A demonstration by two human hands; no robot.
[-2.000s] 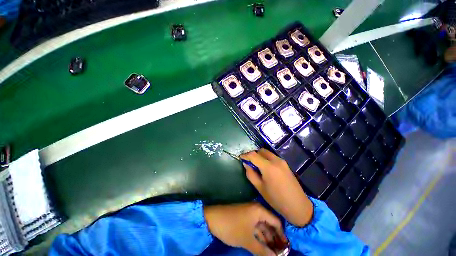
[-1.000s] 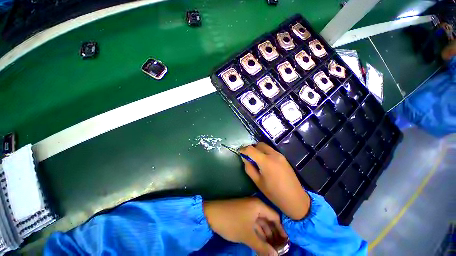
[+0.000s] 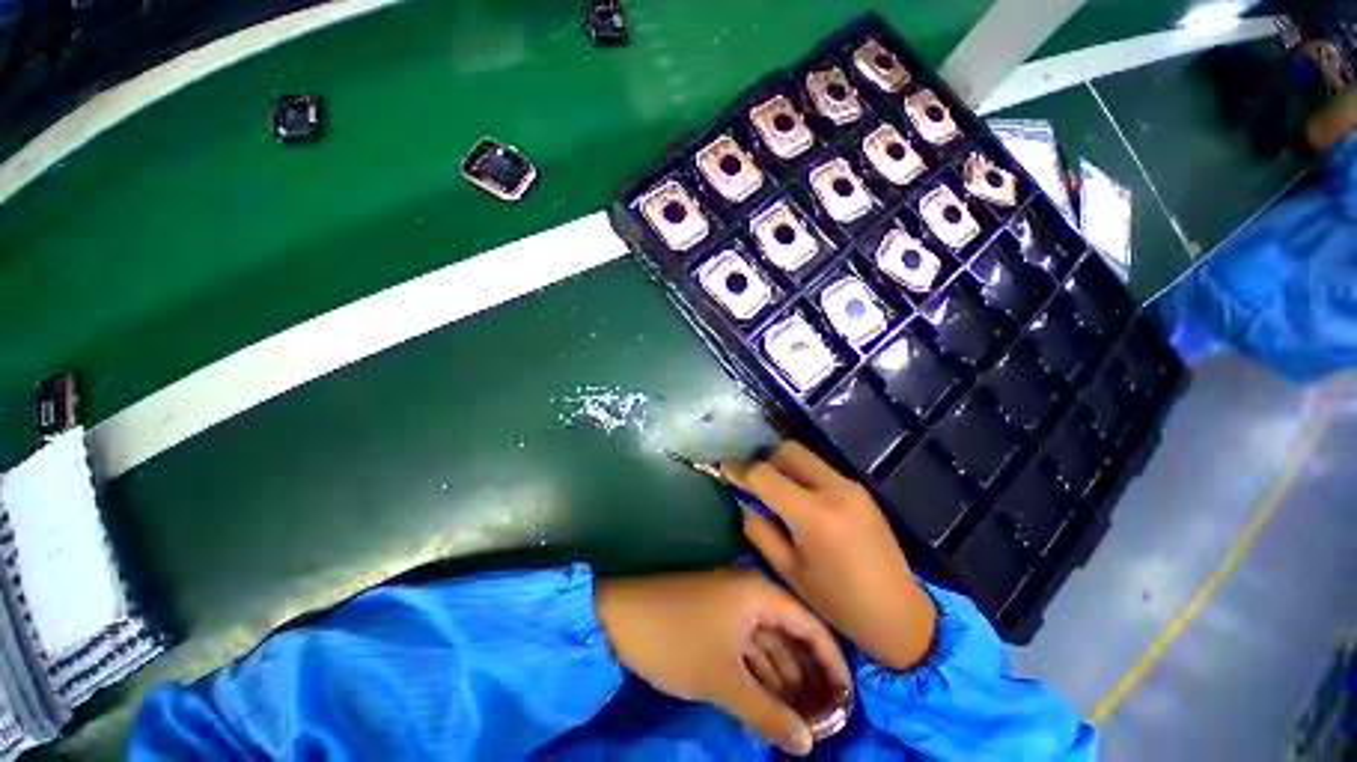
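My right hand [image 3: 826, 529] holds tweezers [image 3: 717, 476] like a pen, with a blue grip and a yellowish metallic tip. The tip is just below and right of a loose scatter of tiny white parts [image 3: 610, 407] on the green bench. My left hand [image 3: 729, 648] is at the bottom centre, below my right hand, its fingers curled around a housing [image 3: 828, 700]. Only part of the housing shows, with a shiny coppery rim; the rest is hidden by my fingers. Whether the tweezers hold a part is too small to tell.
A black blister tray [image 3: 953, 491] lies right, its upper pockets holding several coppery and whitish housings [image 3: 784, 235]. Dark units [image 3: 499, 170] lie on the green belt [image 3: 372, 209] beyond the white rail [image 3: 357, 335]. A parts tray [image 3: 112, 663] is left. Another person's blue sleeve [image 3: 1280, 305] is right.
The units on the belt have moved right. My right hand and the tweezer tip have shifted slightly down, away from the white scatter. The housing in my left hand is turned a little.
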